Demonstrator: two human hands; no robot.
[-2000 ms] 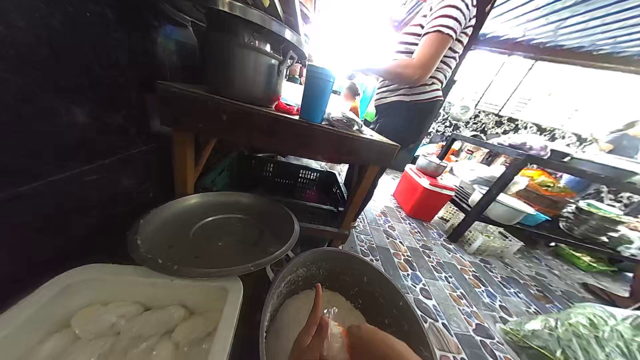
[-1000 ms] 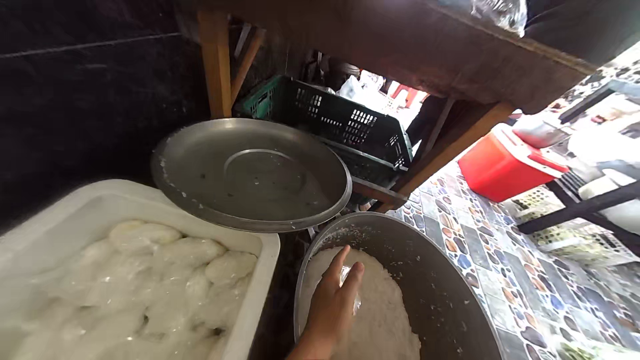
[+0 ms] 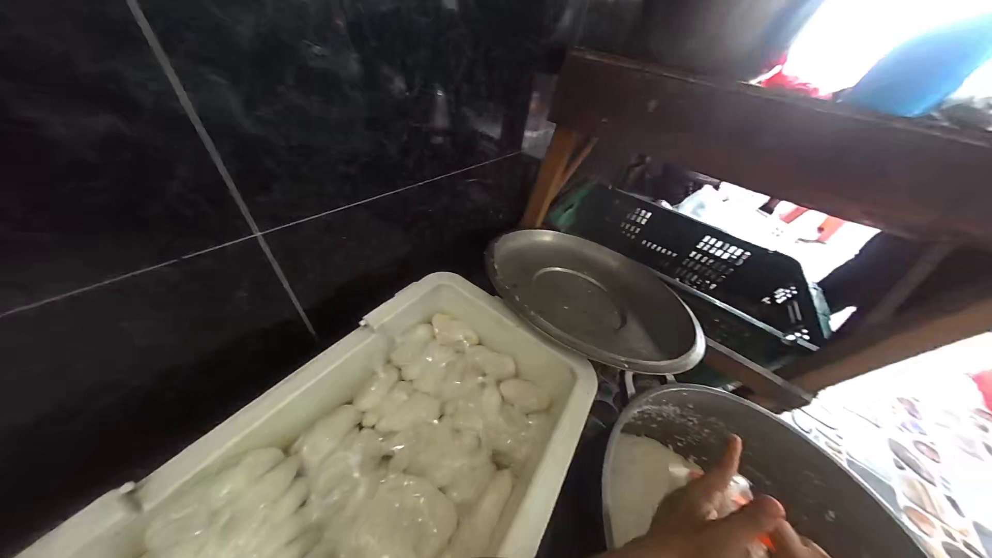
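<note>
My left hand [image 3: 709,508] reaches into a deep grey metal pot [image 3: 829,457] at the lower right, one digit raised and the others curled. Between its fingers is a small piece of clear plastic with some orange showing; its shape is partly hidden. Below and left of the hand, white grainy food [image 3: 639,477] lies in the pot. My right hand cannot be made out. Left of the pot, a white plastic tub [image 3: 562,457] holds pale, rounded, glossy pieces [image 3: 411,504]. Behind the pot and tub rests a round, shallow metal lid or tray [image 3: 581,298].
A dark wooden table [image 3: 736,132] stands behind, with a blue container [image 3: 922,70] on top. Beneath it is a dark green plastic crate [image 3: 674,244]. Black tiled wall [image 3: 271,155] runs along the left, and patterned floor [image 3: 914,449] shows at right.
The view has swung left and down, toward the tub and wall. The standing person and the red cooler's body, seen earlier, are out of view. My left hand remains in the pot.
</note>
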